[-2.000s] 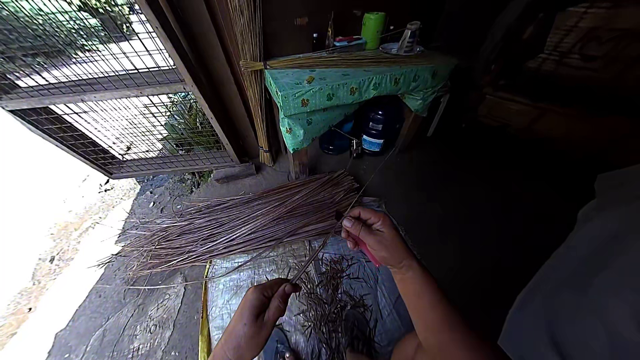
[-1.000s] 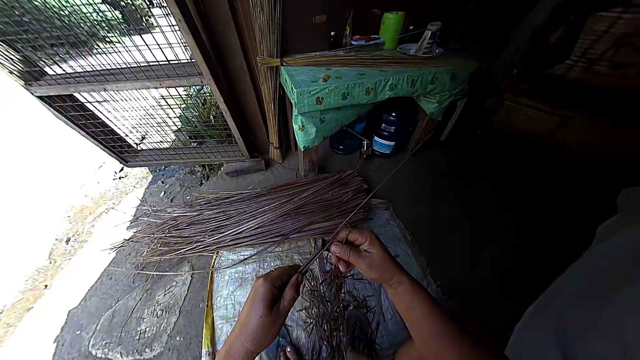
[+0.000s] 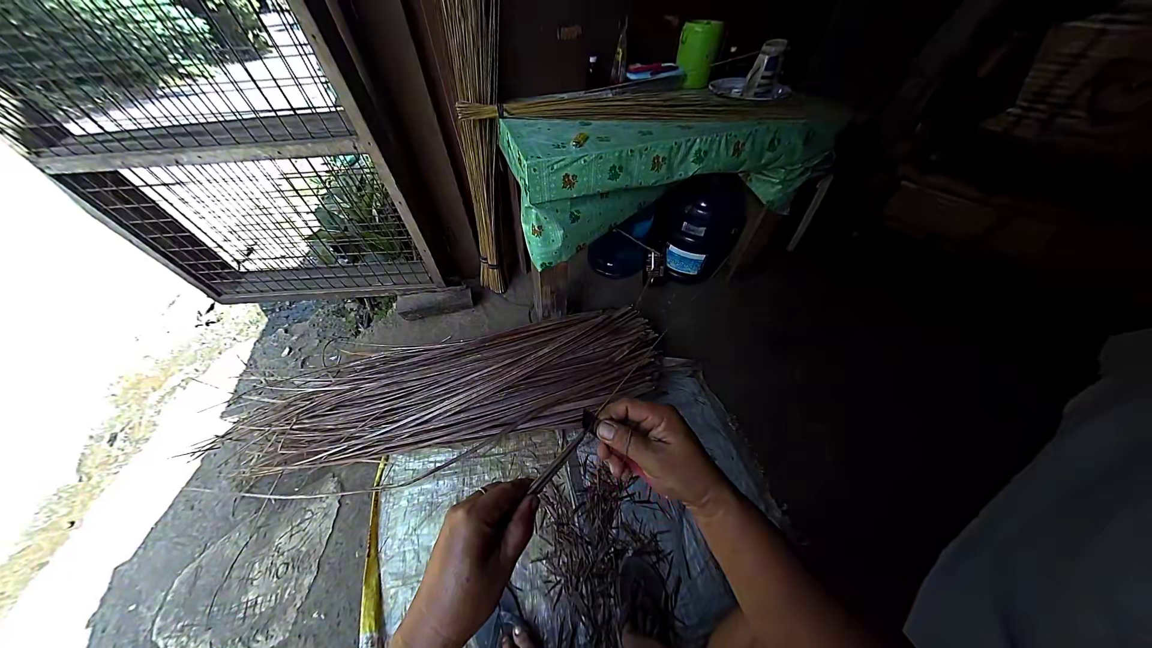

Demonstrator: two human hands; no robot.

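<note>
My left hand [image 3: 481, 544] is closed around a few thin brown plant strips [image 3: 560, 461] that slant up and to the right. At their upper end, the thumb and fingertips of my right hand [image 3: 650, 450] pinch the strips beside a small dark piece; something red shows partly under that palm. Just beyond both hands lies a large pile of long brown strips [image 3: 450, 387]. Short dark trimmings [image 3: 598, 540] are scattered below my hands on a pale plastic sack sheet [image 3: 423, 513].
A table with a green patterned cloth [image 3: 621, 166] stands ahead, blue water jugs [image 3: 697, 238] beneath it. A tied bundle of thin sticks [image 3: 486, 180] leans beside it. A wire-mesh door [image 3: 270, 216] is at the left. My feet in slippers [image 3: 643, 585] are among the trimmings.
A long strip that stretched up and right past my right hand a second ago now trails left across the pile's near edge. Both hands still hold strips.
</note>
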